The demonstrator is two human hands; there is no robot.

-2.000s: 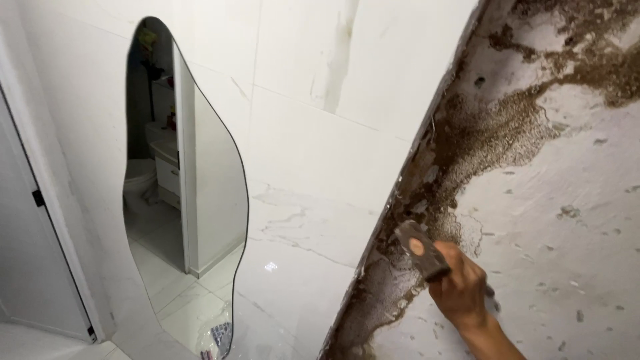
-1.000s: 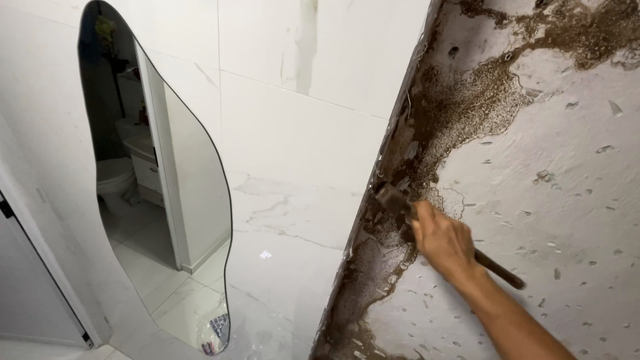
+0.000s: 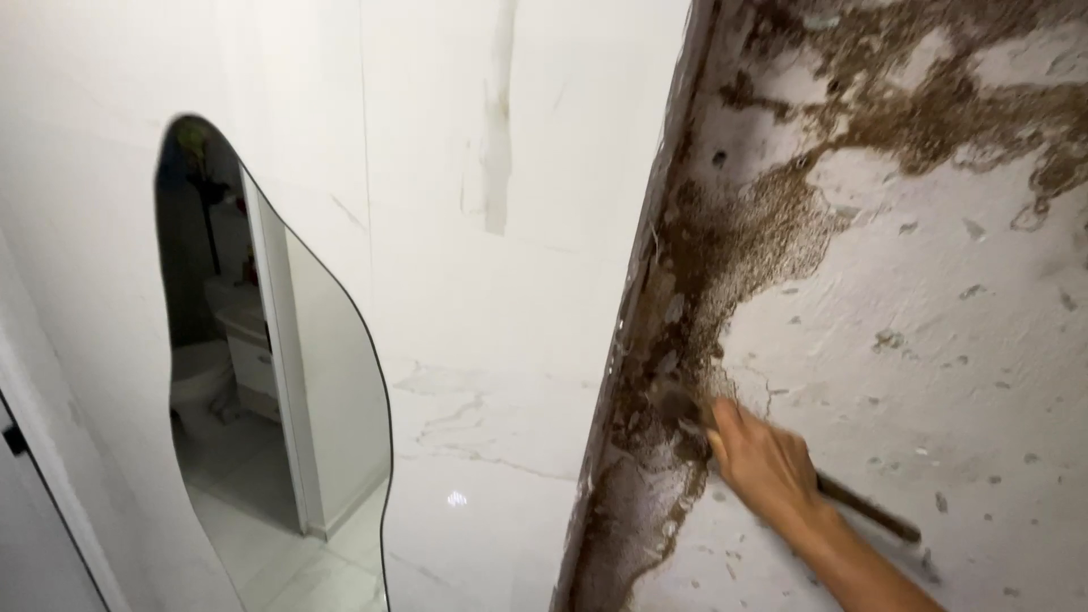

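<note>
My right hand (image 3: 765, 467) is closed around the upper handle of a hammer (image 3: 867, 508), near its head. The handle sticks out behind the hand, down and to the right. The blurred hammer head is over the brown, damaged strip of wall (image 3: 671, 340), close to the edge of the white marble-look wall tiles (image 3: 510, 340). Whether it touches the wall cannot be told. Pale, pitted plaster (image 3: 918, 357) lies to the right of the strip. My left hand is not in view.
A wavy-edged mirror (image 3: 340, 399) is on the tiled wall at the left, reflecting a toilet, a cabinet and floor tiles. At the far left is a grey door (image 3: 34, 518) with a black fitting. A small dark hole (image 3: 720, 159) marks the upper damaged wall.
The hammer has turned in view: its head's end with the round wooden handle tip showed two seconds ago, while its handle now shows behind my hand. The view has shifted somewhat.
</note>
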